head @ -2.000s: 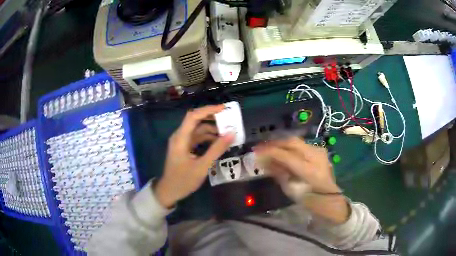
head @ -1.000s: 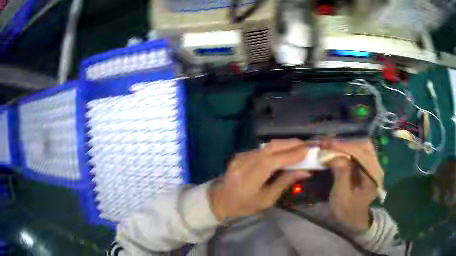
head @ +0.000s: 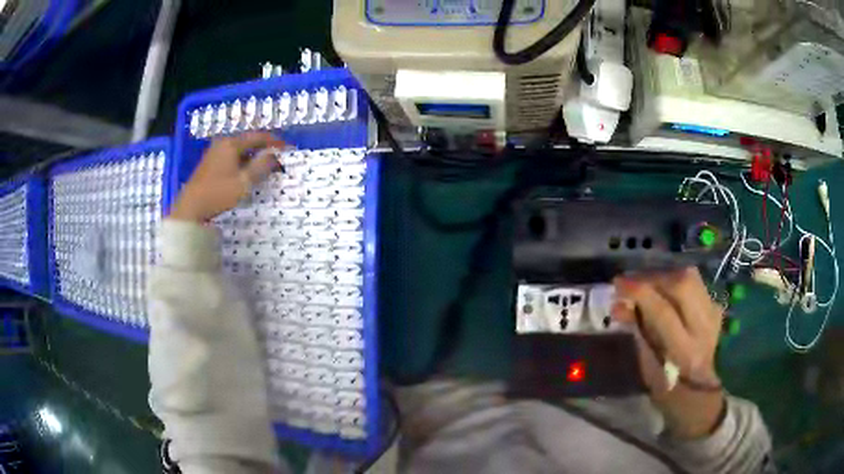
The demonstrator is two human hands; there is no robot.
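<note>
The blue tray (head: 372,231) at left holds rows of white chargers (head: 315,250). My left hand (head: 222,176) is over its upper left part, thumb and fingertips closed around a white charger (head: 270,154) at the end of a row. My right hand (head: 671,319) is over the right part of the black test box (head: 606,356), fingertips at the white socket strip (head: 532,310). Its fingers are curled and blurred, and a small pale piece shows below the palm; what they hold is unclear. A red light glows on the box's front part.
More blue trays (head: 111,319) of chargers stand farther left. Behind are a beige transformer (head: 453,46), a power strip with white plugs (head: 597,102) and a cream meter (head: 699,106) with red clip leads. White cables (head: 787,338) lie coiled at right. A black cord crosses the mat.
My left hand has moved left from the test box to the tray. The hands were together at a white charger; my right hand is now alone over the box. The view has shifted left.
</note>
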